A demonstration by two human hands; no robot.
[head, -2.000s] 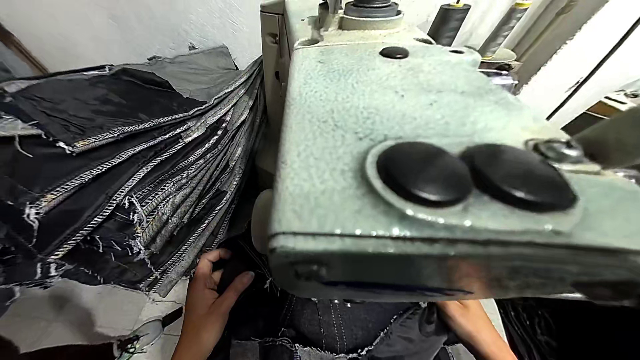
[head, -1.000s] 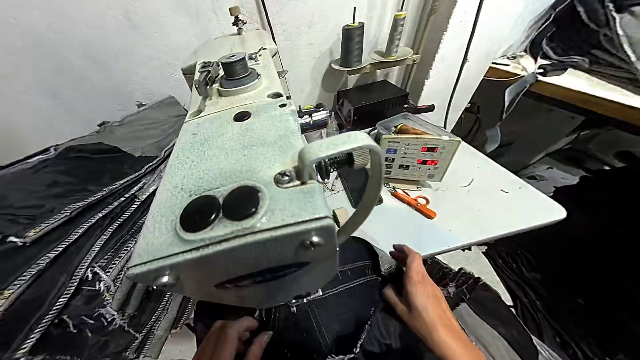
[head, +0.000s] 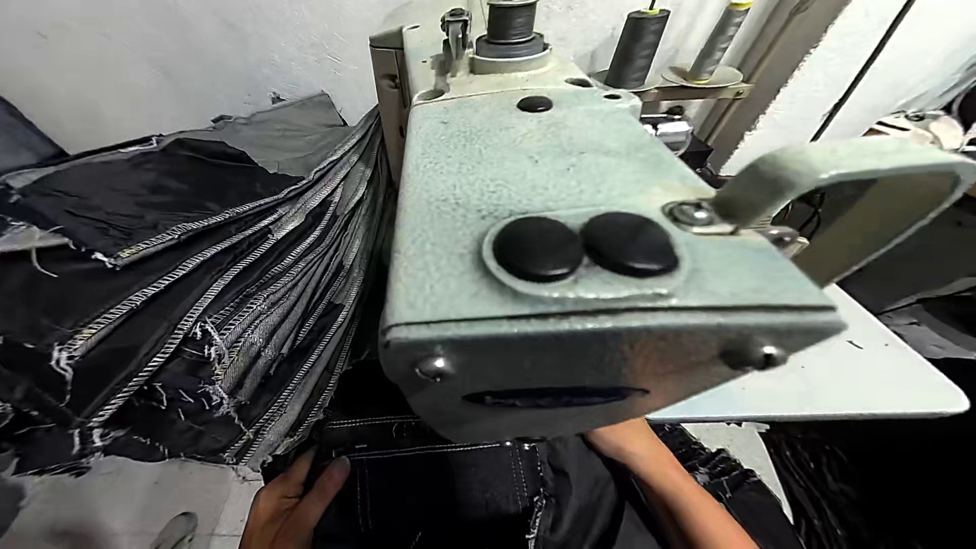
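A pale green industrial sewing machine head [head: 549, 175] fills the middle of the view, with its needle area hidden beneath it. Black denim fabric with light double stitching [head: 442, 488] lies below and in front of the head. My left hand [head: 293, 496] grips the left edge of this denim, thumb on top and fingers partly under the cloth. My right hand [head: 618, 438] rests at the denim to the right, its fingers hidden behind the machine head.
A stack of dark denim pieces with overlocked, frayed edges [head: 198, 282] spreads at the left. The white table [head: 839, 374] extends right, beside a metal handle [head: 846, 164]. Thread cones [head: 639, 47] stand at the back. More dark fabric [head: 854, 480] hangs at lower right.
The view has swung left since one second ago. My right hand, seen on the cloth beside the machine head then, is now partly behind the head. The denim shows more of its stitched panel.
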